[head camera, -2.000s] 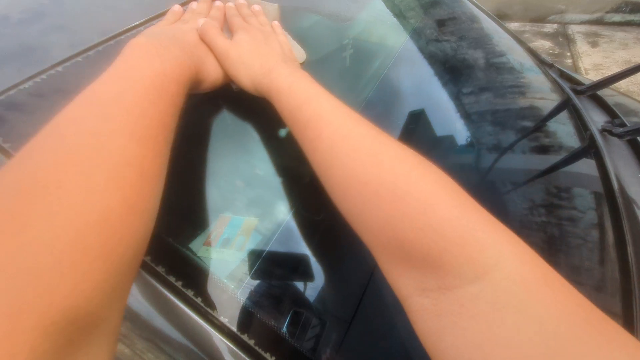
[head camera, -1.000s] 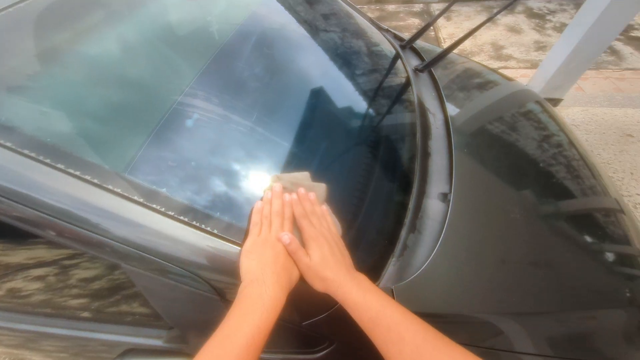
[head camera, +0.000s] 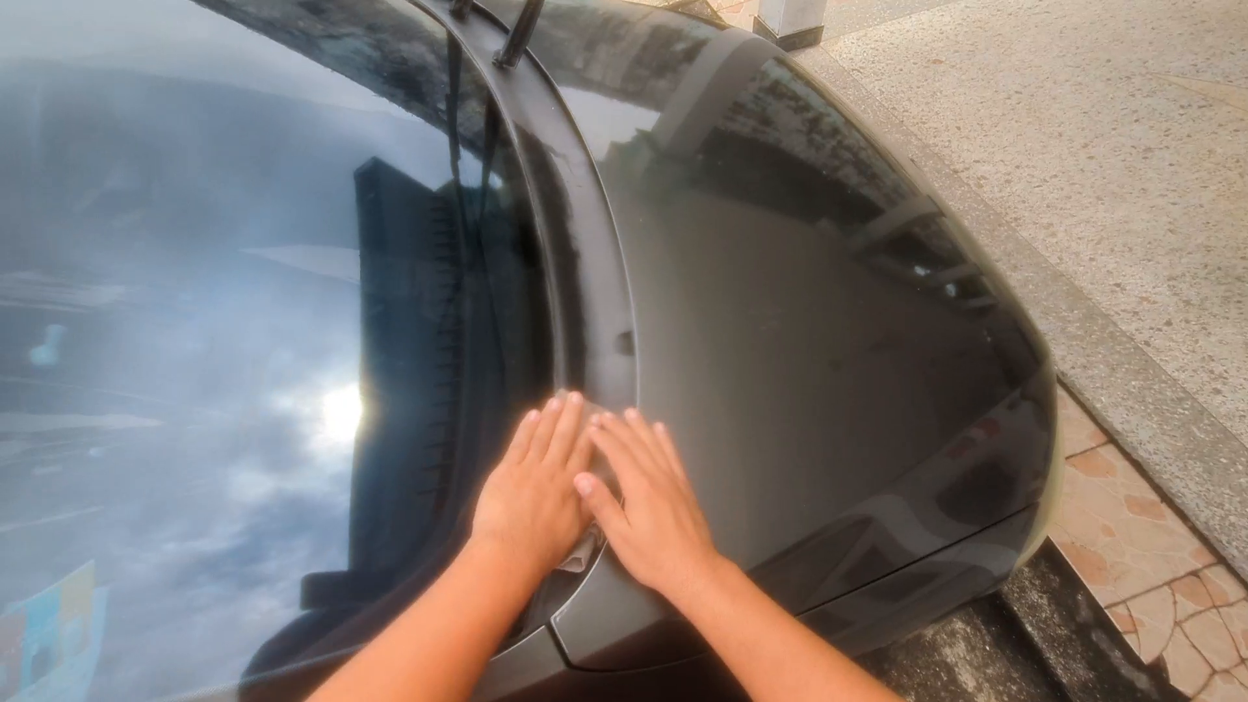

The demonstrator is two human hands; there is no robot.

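My left hand (head camera: 536,487) lies flat, fingers extended, over the lower corner of the car windshield (head camera: 195,292) and the cowl trim (head camera: 585,214). Right beside it, my right hand (head camera: 653,507) rests where the trim meets the dark hood (head camera: 780,341), its thumb touching the left hand. A folded light cloth (head camera: 578,554) is pressed beneath the hands; only small parts of it show, below and between them. The hands hide most of the cloth and the trim corner.
Two wiper arms (head camera: 519,34) stand raised at the top of the cowl. A post base (head camera: 790,24) is beyond the hood. Pebbled pavement (head camera: 1092,127) and stone tiles (head camera: 1141,526) lie to the right. A sticker (head camera: 58,634) shows on the windshield.
Both hands have moved with the cloth from the upper part of the windshield, down along its side edge, to the corner by the hood. The view has shifted strongly toward the hood.
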